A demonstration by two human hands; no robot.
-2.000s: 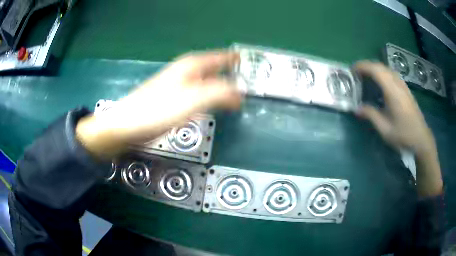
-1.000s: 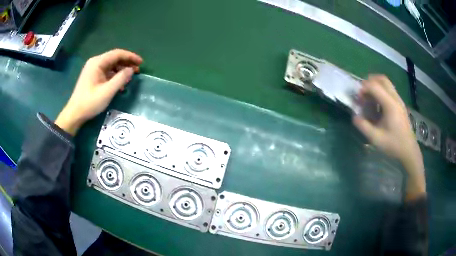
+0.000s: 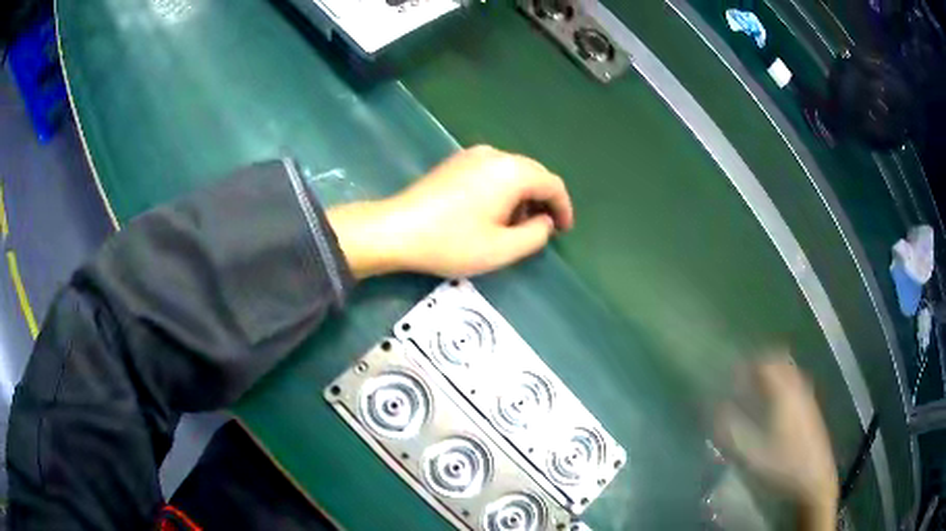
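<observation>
My left hand is over the green work surface, fingers curled with a gap to the thumb and nothing seen in it. Just below it lies a silver three-cavity fixture. A second three-cavity fixture lies alongside it, long edge to long edge, its lower end near the picture's bottom edge. Both show round ringed recesses and small holes at the ends. My right hand is at the lower right, strongly blurred. A pale blurred shape lies under or beside it; whether the hand holds it cannot be told.
Another fixture lies on the belt at top centre, cut off by the edge. A white machine base stands to its left. A pale metal strip curves down the right side. A white-and-blue cloth lies beyond it. A blue bin is at upper left.
The view has turned, so the fixtures now run diagonally. The right hand has left the belt fixture where it held a flat plate and appears low at the right. The left hand is nearer the centre.
</observation>
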